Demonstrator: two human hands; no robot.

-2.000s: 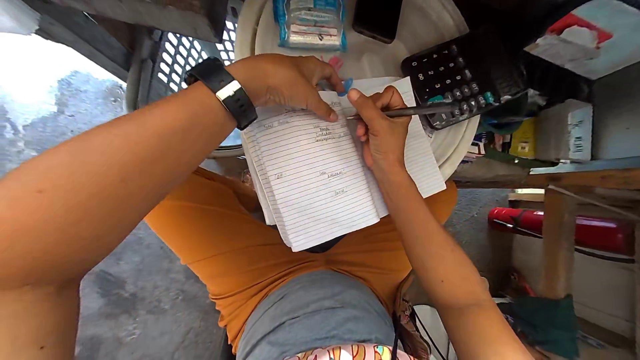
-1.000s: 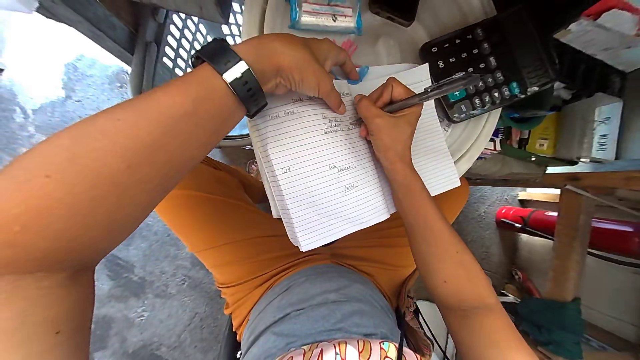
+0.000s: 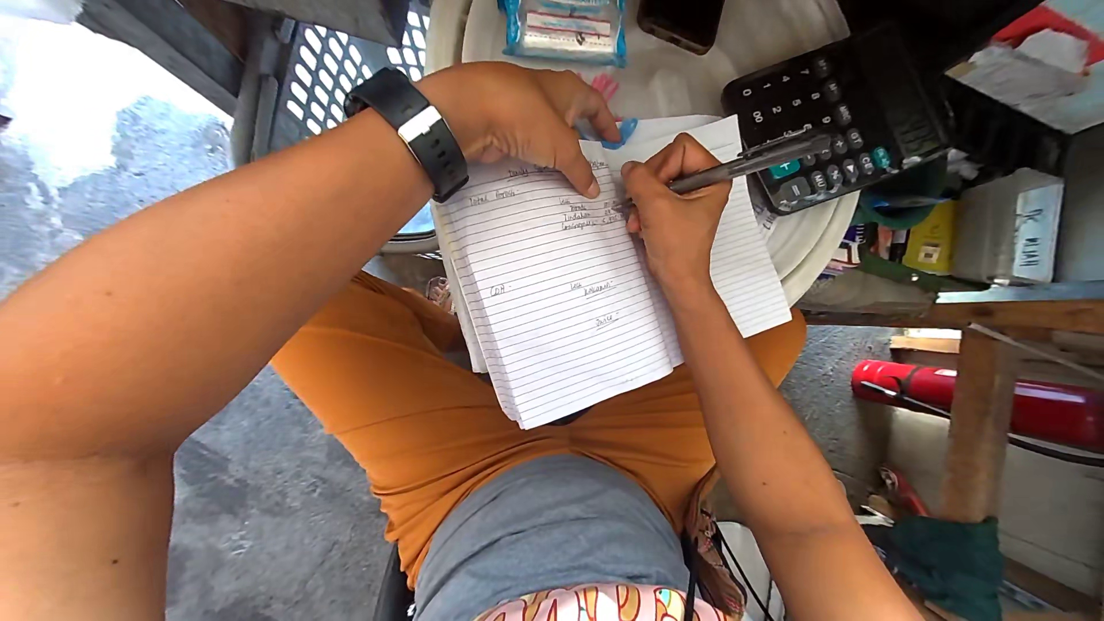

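Note:
An open lined notebook (image 3: pixel 561 276) with handwriting lies partly on a round white plastic table (image 3: pixel 841 250) and reaches over my lap. My right hand (image 3: pixel 677 207) grips a dark translucent pen (image 3: pixel 742 164), its tip at the written lines near the page's upper right. My left hand (image 3: pixel 526 116), with a black watch on the wrist, rests across the top of the notebook, thumb on the page and fingers bent near a small blue object (image 3: pixel 623 133). Whether the fingers pinch anything is unclear. The pen's back end overlaps a black desk calculator (image 3: pixel 828 112) at the right.
A blue-edged clear plastic packet (image 3: pixel 565 33) and a dark phone (image 3: pixel 681 21) lie at the table's far side, with a small pink item (image 3: pixel 604 84) nearer. A perforated plastic crate (image 3: pixel 332 78) stands left. Wooden framing (image 3: pixel 979 423) and a red cylinder (image 3: pixel 1048 410) are at the right.
Over the last two seconds, more small writing has appeared at the upper right of the left page, beside my pen. Both hands have stayed at the notebook.

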